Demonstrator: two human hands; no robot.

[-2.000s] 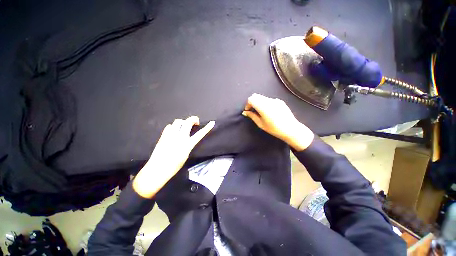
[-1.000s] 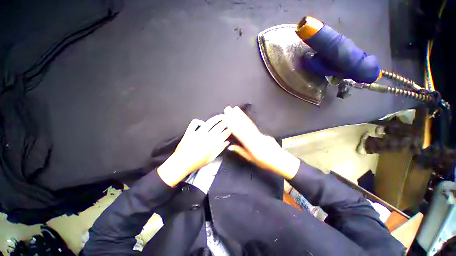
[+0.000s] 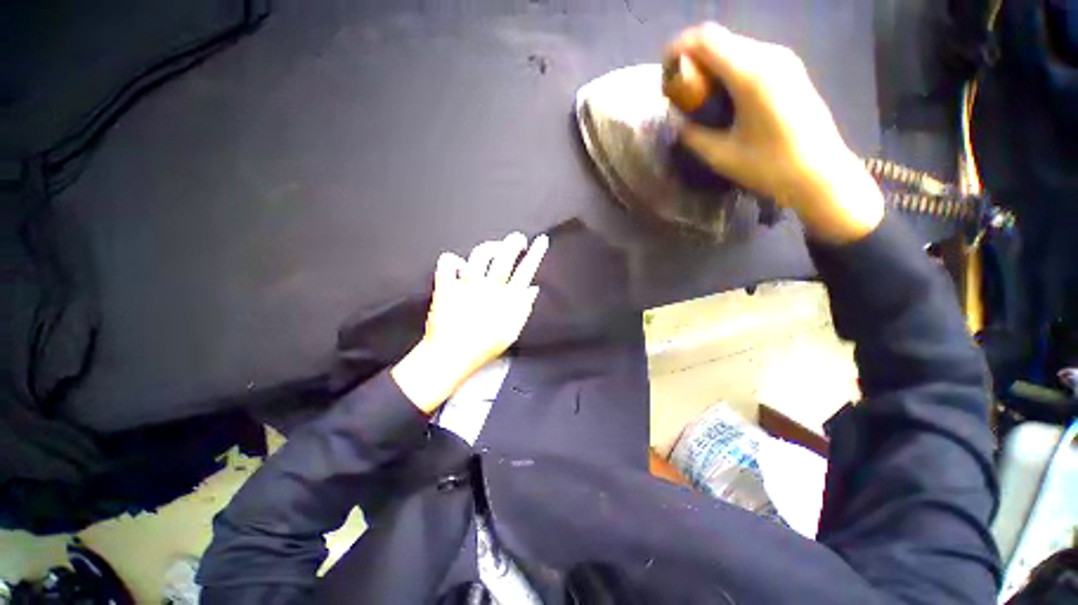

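Observation:
A black garment piece (image 3: pixel 573 266) lies at the near edge of the dark padded table, its pointed corner towards the iron. My left hand (image 3: pixel 482 310) lies flat on it, palm down, fingers slightly spread. My right hand (image 3: pixel 762 124) is closed around the handle of the steam iron (image 3: pixel 632 136). The iron's silver soleplate shows to the right of and beyond the garment piece; its blue wrapping is mostly hidden by my hand. Where the black piece meets my black jacket is hard to tell.
The dark table cover (image 3: pixel 319 177) spreads ahead. Heaped black cloth (image 3: pixel 59 455) with thin dark strands lies at the left. Ribbed hoses (image 3: pixel 928 195) run right from the iron. Below right on the floor side are a printed white package (image 3: pixel 721 455) and a pale box-like object (image 3: pixel 1034 490).
My right hand has left the garment piece and taken hold of the iron's handle. My left hand has flattened out on the piece, whose corner now shows. The view has shifted slightly.

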